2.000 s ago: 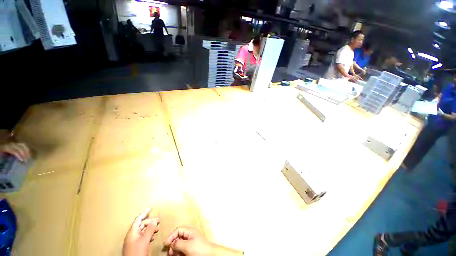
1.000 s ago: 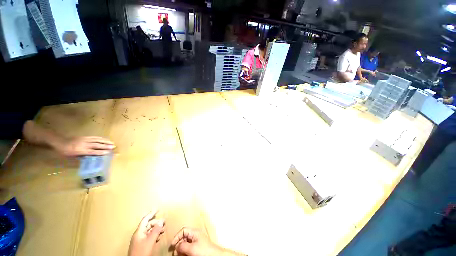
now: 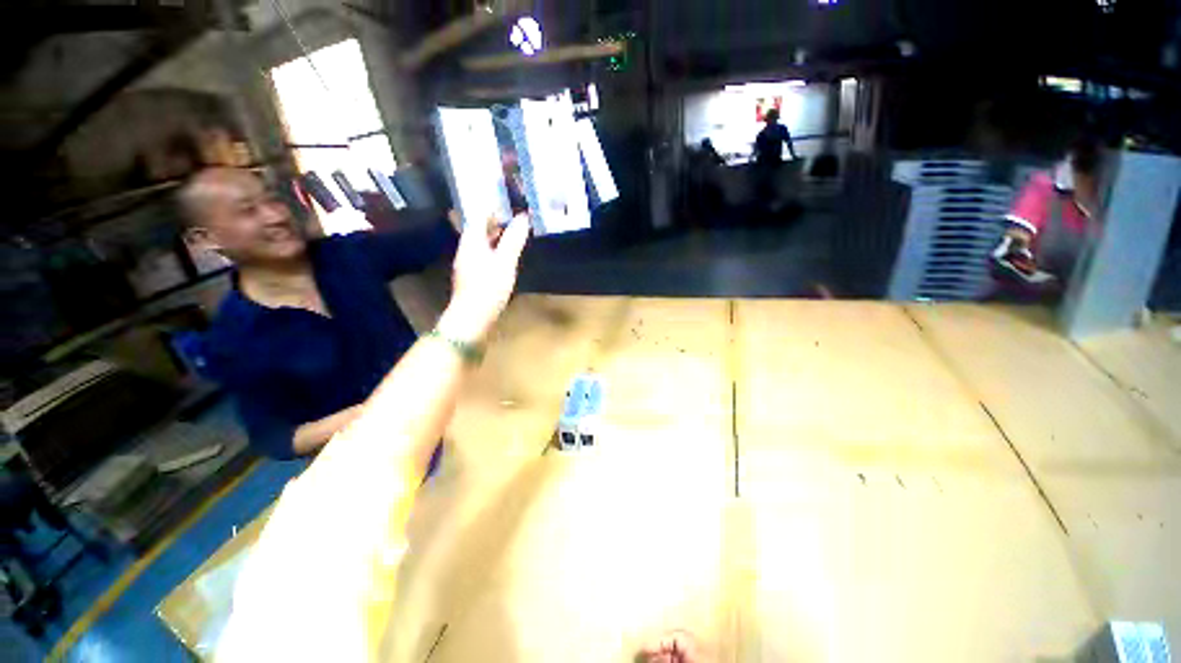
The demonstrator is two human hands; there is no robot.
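My left hand (image 3: 486, 279), bare with a green wristband, is raised at the end of my outstretched arm. Its fingers look apart, and no object shows in it. The fingertips overlap the lower edge of pale slotted hanging panels (image 3: 551, 166); I cannot tell if they touch. My right hand (image 3: 670, 648) is low at the bottom edge, mostly cut off, its grip unclear. A small grey housing (image 3: 582, 412) stands alone on the cardboard-covered table (image 3: 829, 389), square openings facing me. Another slotted grey housing (image 3: 1140, 644) is cut off at the bottom right corner.
A person in dark blue (image 3: 311, 330) stands at the left table edge, one arm raised towards the panels. Another in pink (image 3: 1049, 214) is beyond the table, between a ribbed grey stack (image 3: 952, 233) and a tall grey part (image 3: 1127, 240). Dark bits lie on the table.
The view has turned left. My left arm has risen from the table towards the hanging panels. The other person's hand has let go of the small housing, which now stands alone.
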